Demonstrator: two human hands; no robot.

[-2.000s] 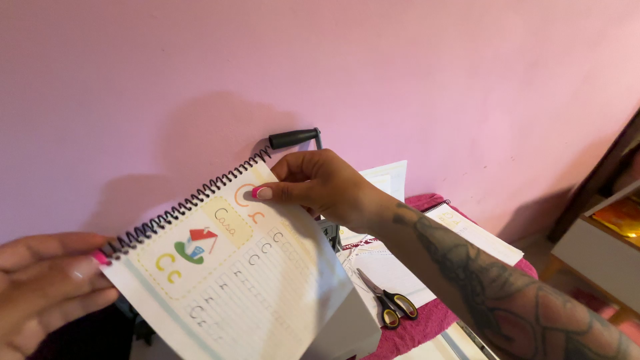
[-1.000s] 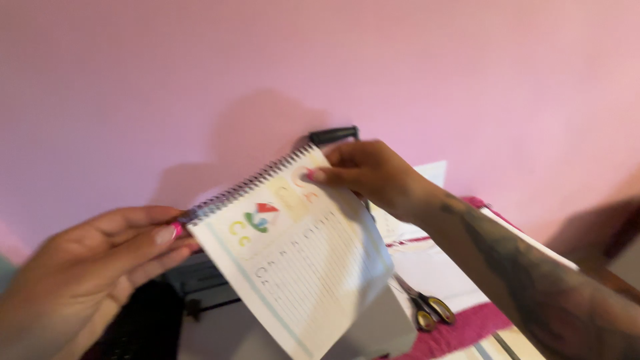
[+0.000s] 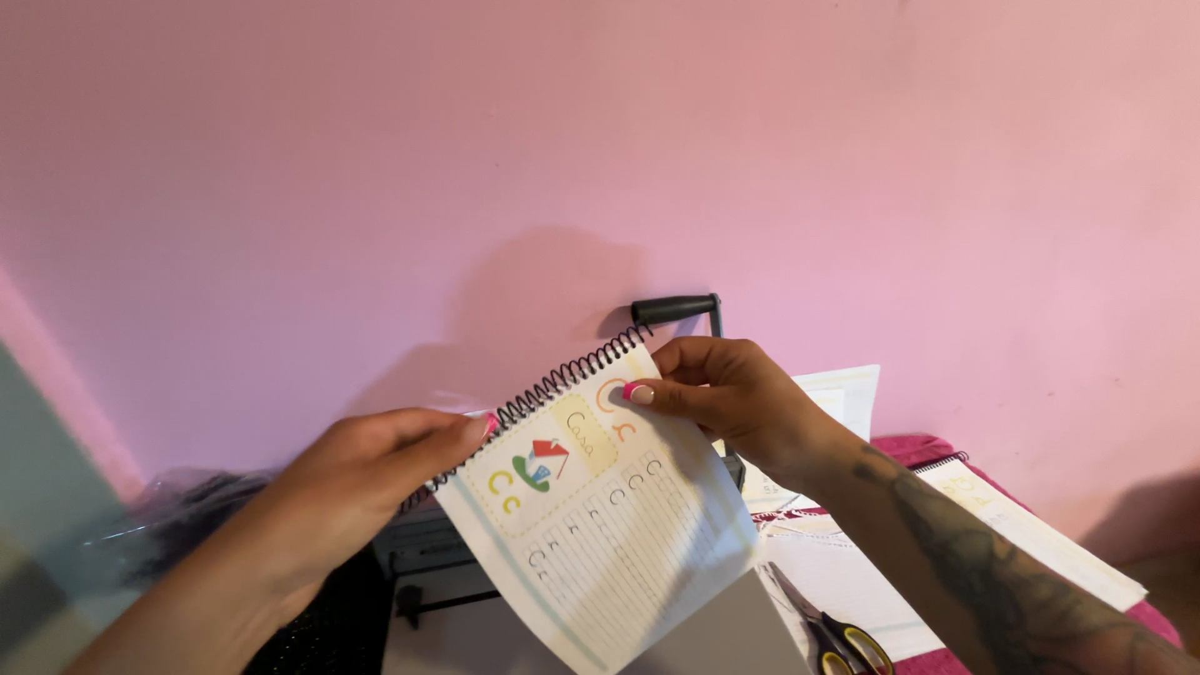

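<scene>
A spiral-bound handwriting practice booklet point(image 3: 600, 525) is held up tilted in front of me, its page showing letters, a house picture and ruled lines. My left hand point(image 3: 375, 469) grips the bound edge near its lower left end, thumb on the black spiral coil point(image 3: 562, 377). My right hand point(image 3: 727, 394) pinches the page's upper right corner between thumb and fingers. The booklet partly hides a machine with a black-handled crank point(image 3: 673, 309) behind it.
Scissors with black and yellow handles point(image 3: 830, 633) lie on white sheets point(image 3: 844, 572) at the lower right. Another spiral-bound booklet point(image 3: 1041, 534) rests on a magenta cloth point(image 3: 914, 450). Clear plastic with dark contents point(image 3: 187, 516) is at the left; a pink wall point(image 3: 600, 141) stands behind.
My left hand has slid along the coil, toward the middle of the bound edge. My right hand keeps hold of the upper right corner. The view has shifted.
</scene>
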